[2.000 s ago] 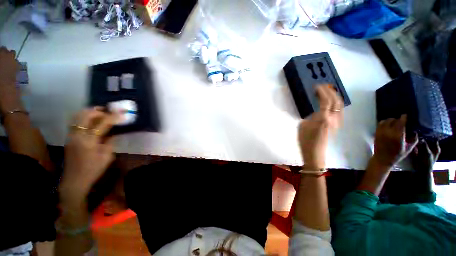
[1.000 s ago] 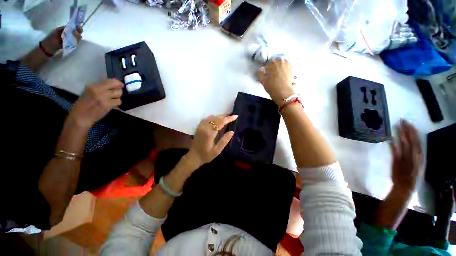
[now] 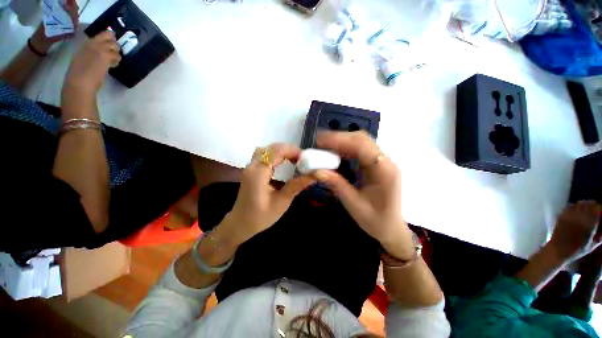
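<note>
A small white rounded charging case (image 3: pixel 319 161) is held between the fingertips of both my hands, above a black foam insert box. My left hand (image 3: pixel 261 185) pinches its left side and my right hand (image 3: pixel 369 188) its right side; both are slightly blurred. The black insert box (image 3: pixel 315 119) lies at the table's front edge, partly hidden under my hands; two small cutouts show at its far end. Several wrapped white and blue cases (image 3: pixel 394 61) lie beyond it on the table.
A second black insert box (image 3: pixel 467 122) with empty cutouts stands to the right. A left neighbour's hand (image 3: pixel 92 63) touches a black box (image 3: pixel 148 49) holding white pieces. A right neighbour's hand (image 3: pixel 573 228) is near a dark box. A blue bag (image 3: pixel 561 56) lies upper right.
My right hand has come back from the wrapped cases to the insert box, and both hands now hold a white case. The left neighbour's box appears farther up and left.
</note>
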